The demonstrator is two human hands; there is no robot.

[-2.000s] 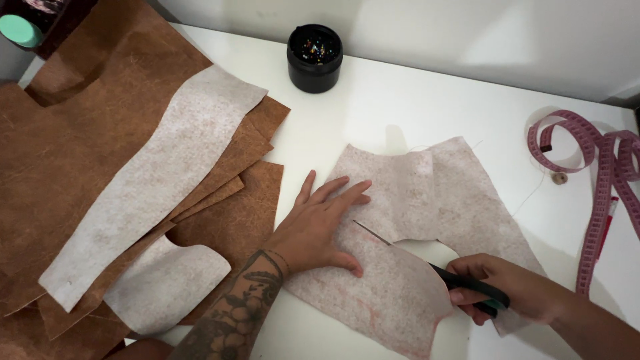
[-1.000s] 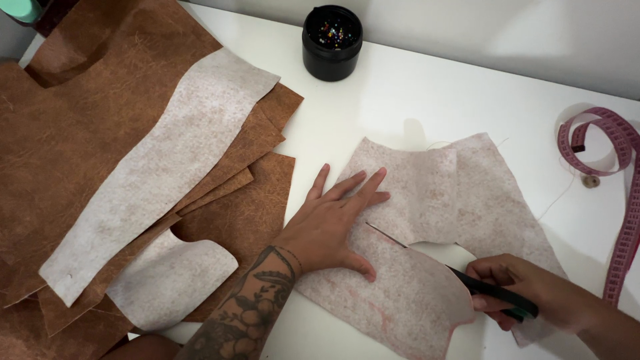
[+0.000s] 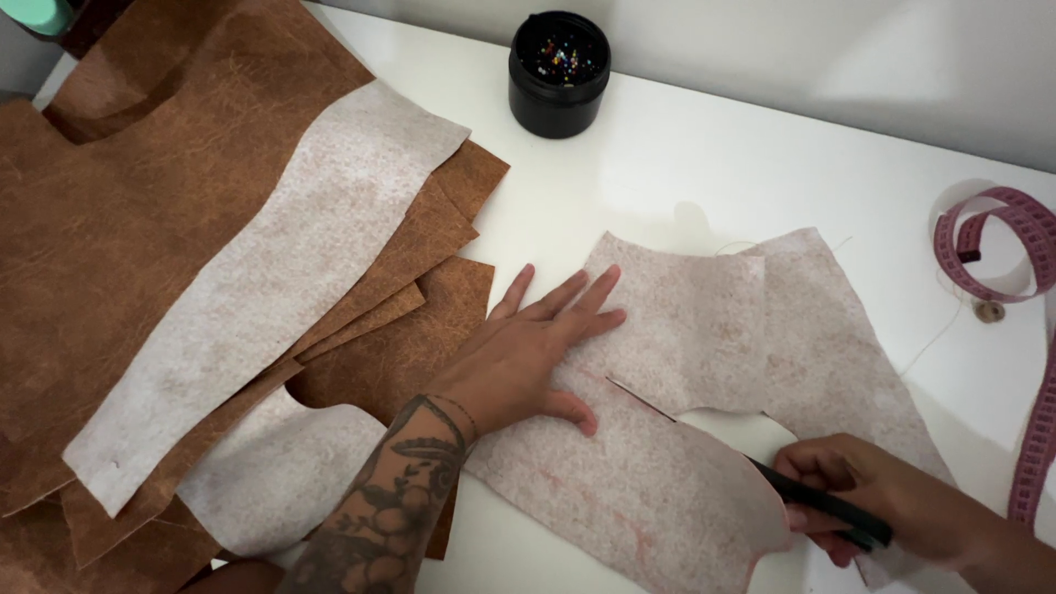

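Observation:
My left hand [image 3: 536,355] lies flat with its fingers spread on a piece of pale, mottled fabric [image 3: 660,487], apparently the back of a leather-like material. In my right hand [image 3: 866,495] are dark-handled scissors [image 3: 813,499]. One blade [image 3: 639,398] shows on top of the fabric, its tip just right of my left thumb and forefinger; the other blade is hidden below. Reddish marked lines run over the fabric, and a curved cut edge opens between the blade and my right hand, with white table showing through.
Brown leather-like pieces [image 3: 223,165] are stacked at left, with a long pale strip [image 3: 247,280] and a smaller pale piece [image 3: 280,470] on them. A black jar [image 3: 559,91] of small colourful items stands at the back. A pink measuring tape [image 3: 1031,223] and a small round object [image 3: 988,311] lie at right.
Both hands keep nearly the same places on the fabric, and the scissors remain in my right hand. The view has shifted slightly.

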